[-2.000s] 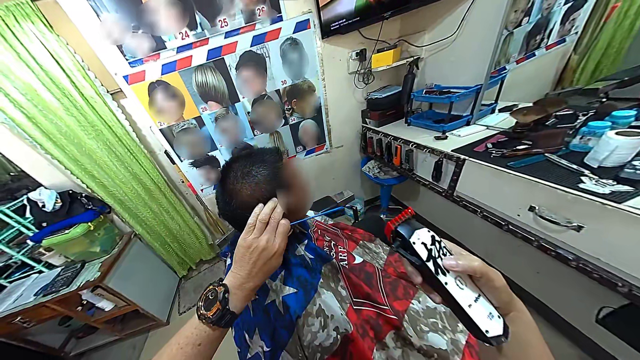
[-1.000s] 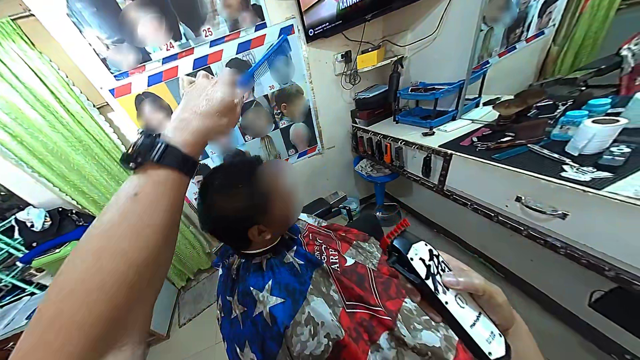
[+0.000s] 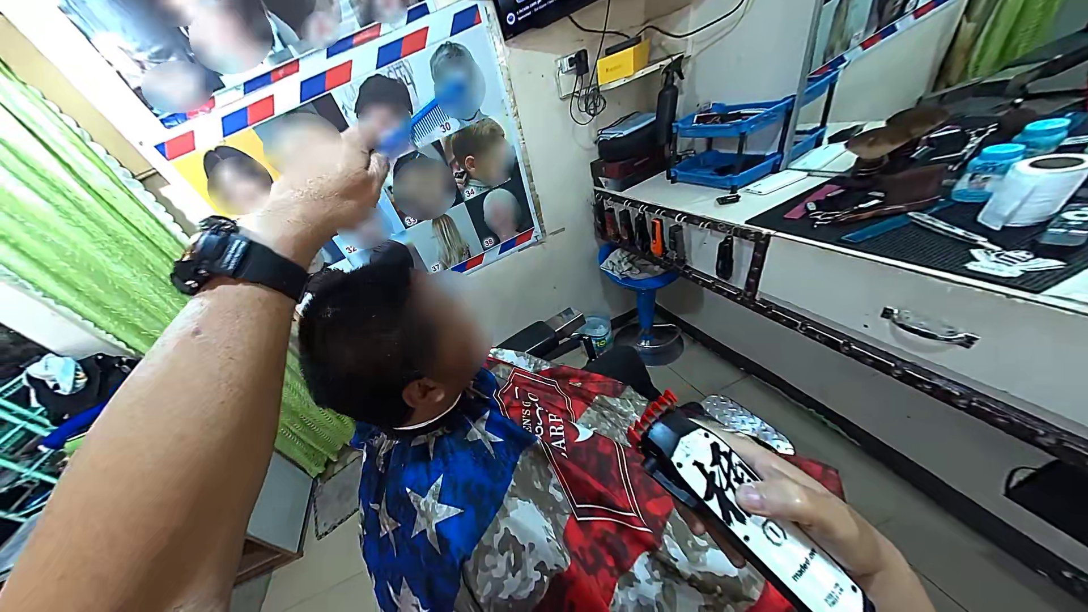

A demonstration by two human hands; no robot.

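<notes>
My left hand (image 3: 331, 183), with a dark watch on its wrist, is raised above a seated person's head, its fingers closed on a blue comb (image 3: 425, 123). The comb's teeth point up and right. Short dark hair (image 3: 353, 331) covers the head below, which is turned to the right. A barber cape (image 3: 501, 501) with stars, camouflage and red patches drapes the person. My right hand (image 3: 790, 501), at the lower right, grips a white and black hair clipper (image 3: 748, 510) fitted with a red guard comb (image 3: 653, 416), over the cape and apart from the head.
On the right, a counter with drawers (image 3: 850, 314) bears a blue two-tier rack (image 3: 731, 170), a paper roll (image 3: 1033, 191) and a black mat (image 3: 782, 217) with tools. Several clippers (image 3: 642, 229) hang from its edge. A blue stool (image 3: 646, 293) stands beneath. A haircut poster (image 3: 527, 183) covers the wall.
Two seconds ago my left hand was at the side of the person's head; it has gone up, and now is lifted above it with the comb. The right hand still holds the clipper.
</notes>
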